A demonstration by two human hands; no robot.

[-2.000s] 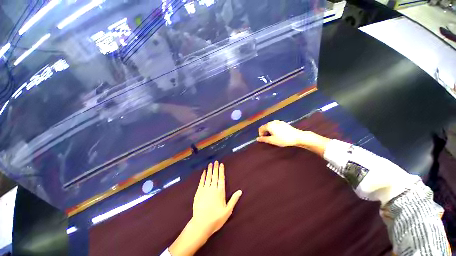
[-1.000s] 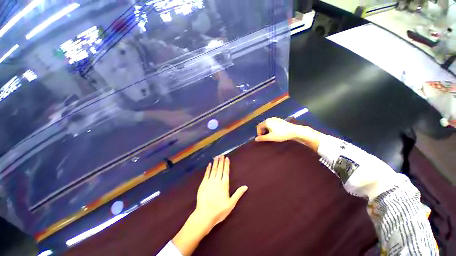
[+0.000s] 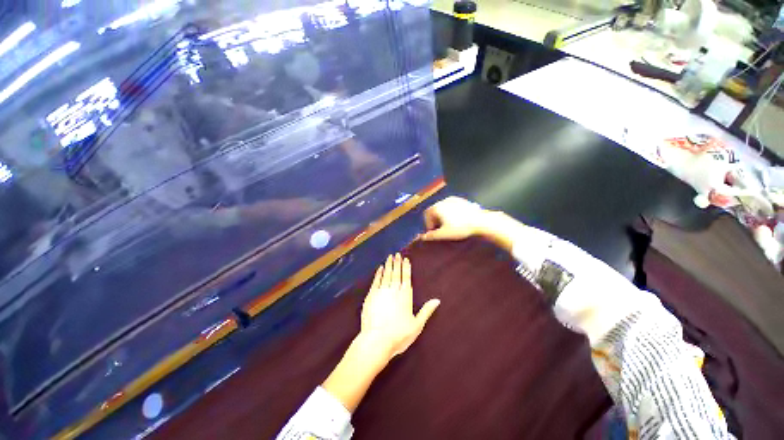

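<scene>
A dark maroon cut panel (image 3: pixel 464 344) lies on the lower sheet of the sewing template. The clear cover sheet (image 3: pixel 258 163) stands raised behind it, with strong lamp reflections. An amber strip (image 3: pixel 301 277) runs across the plastic, with a thin dark slot parallel to it. My left hand (image 3: pixel 391 308) lies flat on the panel near its far edge, fingers spread. My right hand (image 3: pixel 451 220) has curled fingers pinching the panel's far edge near the right end of the amber strip. Whether a small pin or clip is in those fingers cannot be told.
The black table (image 3: pixel 550 163) extends behind and right of the template. Stacked cut panels (image 3: pixel 731 284), maroon with a brown-taupe piece, are at the right. A white worktable (image 3: pixel 602 99) holds a bottle and red-and-white items. A dark cylindrical container (image 3: pixel 463 26) stands at the back.
The view has shifted right, showing more of the stacked panels. My right hand keeps its pinch along the far edge, nearer the amber strip's right end. My left hand stays flat, now closer to my right.
</scene>
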